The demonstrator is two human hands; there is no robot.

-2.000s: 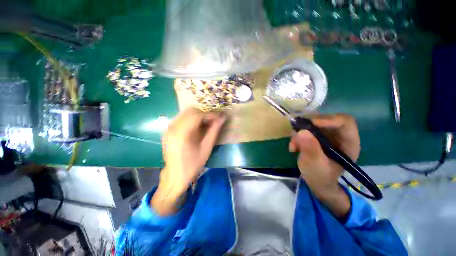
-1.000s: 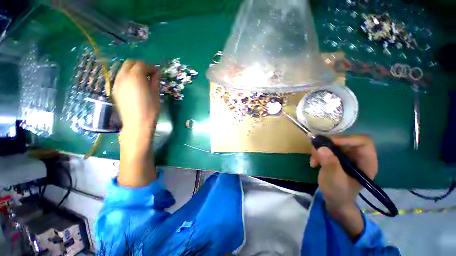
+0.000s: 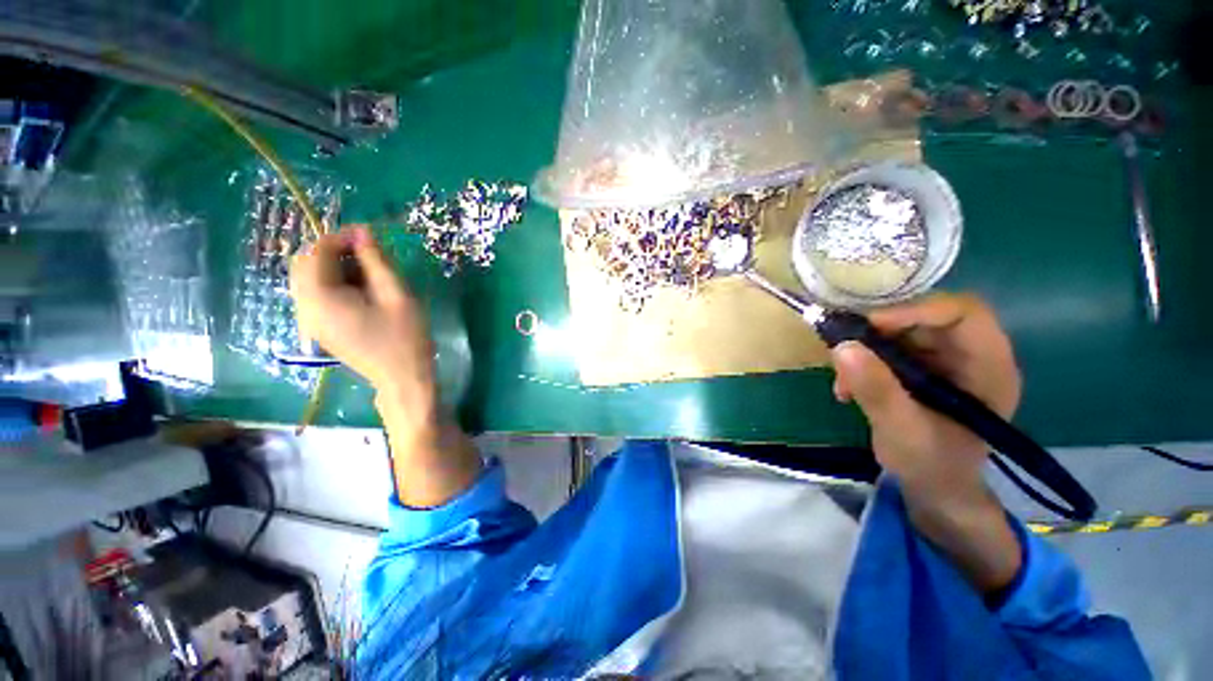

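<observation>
My right hand [image 3: 931, 386] holds the black soldering iron [image 3: 918, 379]; its metal tip points at the small white disc [image 3: 729, 253] beside the heap of ring parts [image 3: 639, 260] on the tan work board [image 3: 692, 353]. My left hand [image 3: 362, 303] is raised over the blister tray [image 3: 266, 273] at the left, fingers bent together; whether it pinches a small part cannot be told. A pile of small components [image 3: 466, 224] lies to the right of that hand. One single ring [image 3: 527, 322] lies on the green mat.
A clear hood [image 3: 685, 107] hangs over the heap. A white tub with silver shavings [image 3: 938, 233] stands right of it. A thin silver tool [image 3: 1141, 240] and several rings [image 3: 1120, 103] lie at right. A yellow cord [image 3: 266, 149] crosses the left side.
My left hand moved from beside the board to the left, over the tray. A single ring now lies on the mat. The iron stays in my right hand near the disc. The view has shifted.
</observation>
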